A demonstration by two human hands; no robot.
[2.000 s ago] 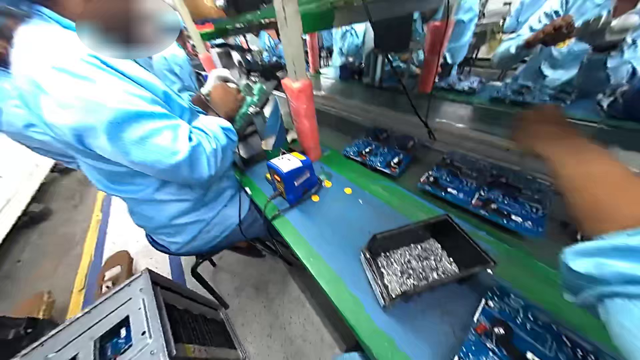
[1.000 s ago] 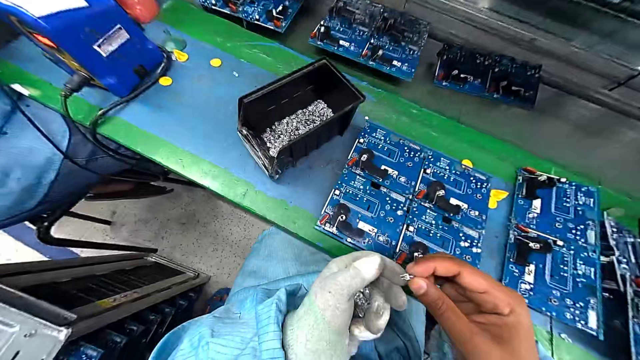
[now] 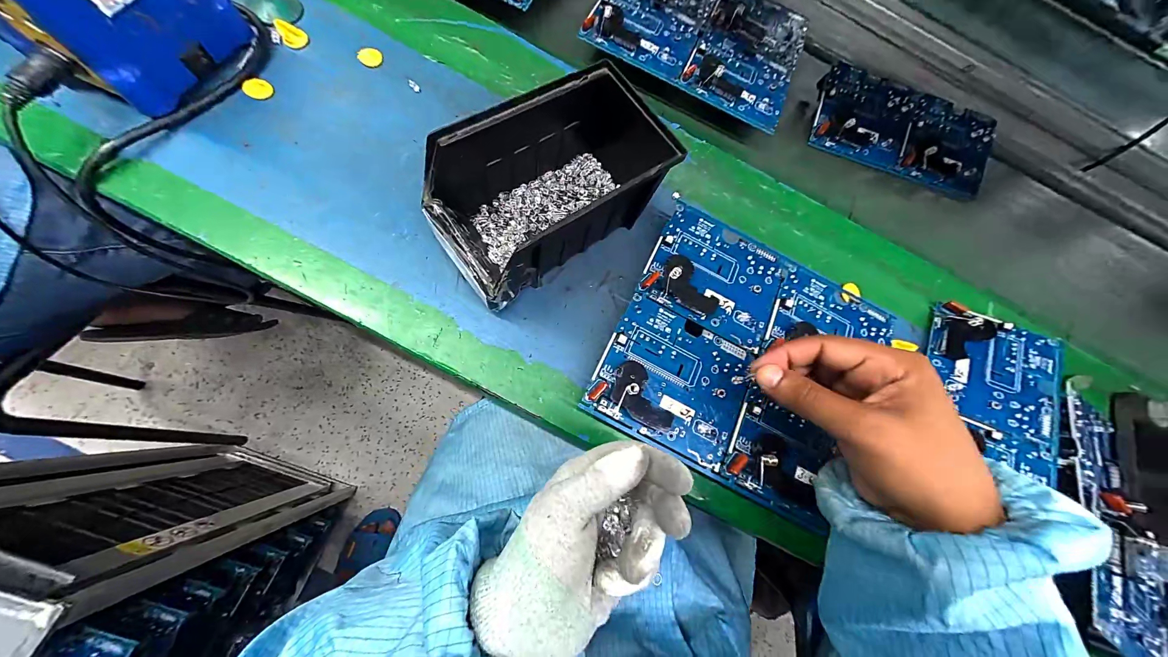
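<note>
My left hand (image 3: 584, 547), in a pale knitted glove, is cupped around a small heap of shiny metal parts (image 3: 616, 527) near the bench's front edge. Between thumb and forefinger, my bare right hand (image 3: 876, 420) pinches a tiny metal part (image 3: 750, 374) over the middle of a blue circuit board panel (image 3: 675, 351). That panel carries black components, red-orange parts and white labels. Beyond my left hand stands a black plastic bin (image 3: 584, 219), holding many small shiny metal parts (image 3: 538, 205). The board's surface under my right hand is partly hidden.
More circuit boards lie at the right (image 3: 1004, 383) and on the grey surface behind (image 3: 899, 128). A blue device (image 3: 164, 46) with black cables sits at the upper left, near yellow discs (image 3: 369, 57). A metal rack (image 3: 164, 538) holding boards stands lower left; a seated person's leg is beside the bench.
My right hand has moved away from my gloved left hand to over the circuit board panel. Two seconds ago the view took in more of the workshop and other people.
</note>
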